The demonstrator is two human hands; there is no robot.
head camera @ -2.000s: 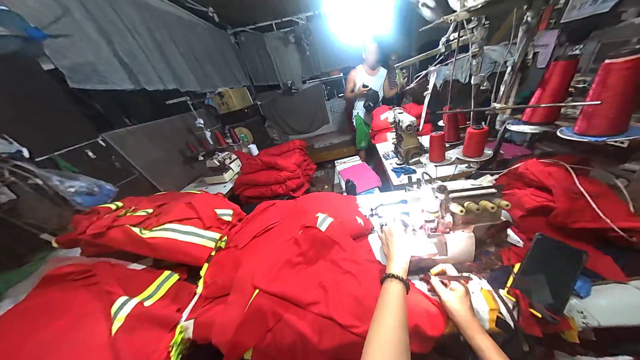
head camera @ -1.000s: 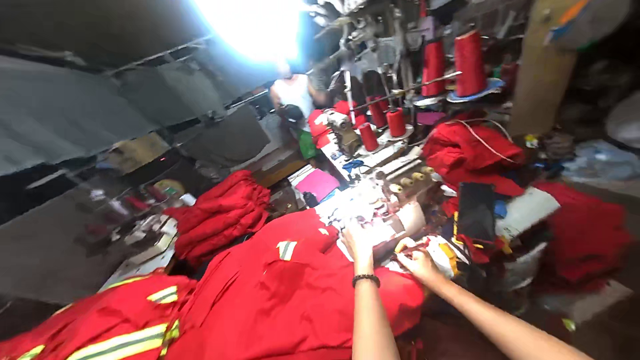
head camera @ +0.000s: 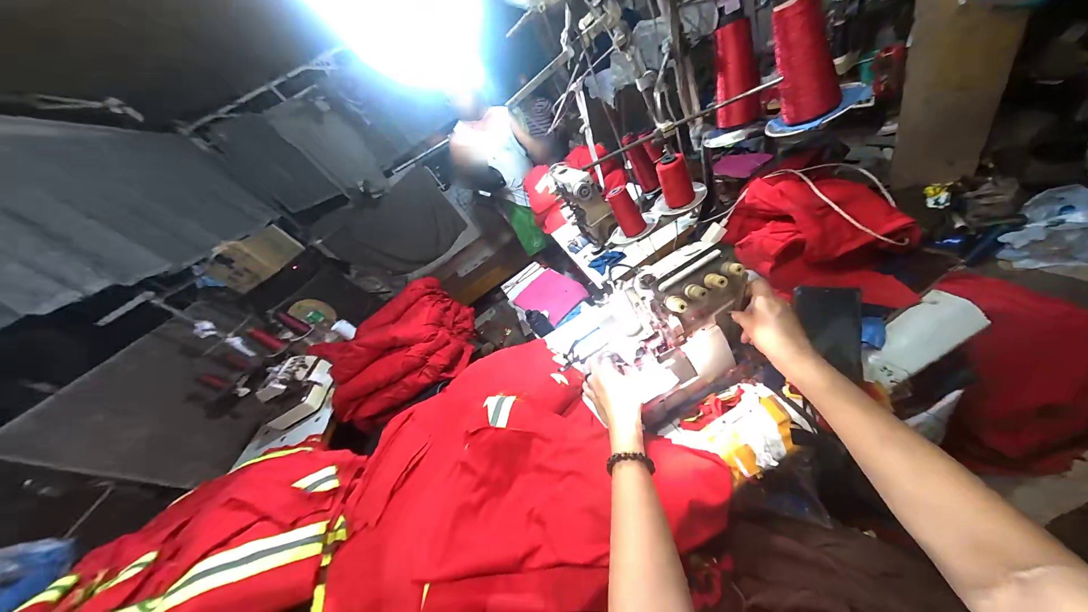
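My left hand (head camera: 614, 393), with a dark beaded bracelet at the wrist, is at the front of an overlock sewing machine (head camera: 680, 319), by its needle area; glare hides whether its fingers grip anything. At the machine's right end, my right hand (head camera: 769, 323) touches the handwheel side with bent fingers; its grip is unclear. A red garment (head camera: 510, 493) with a short reflective strip spreads from the machine towards me, partly under my left forearm. Joined or lying beside it on the left is red cloth with yellow and grey reflective bands (head camera: 246, 557).
Red thread cones (head camera: 803, 64) stand on the rack behind. A second sewing machine (head camera: 582, 191) and a person (head camera: 497, 153) are farther back. Folded red cloth (head camera: 408, 348) lies left, a dark phone-like slab (head camera: 827, 327) right, and white and yellow scraps (head camera: 748, 425) below the machine.
My right hand has moved up from in front of the machine to its right end. My left hand remains near the needle area. The view has turned and tilted.
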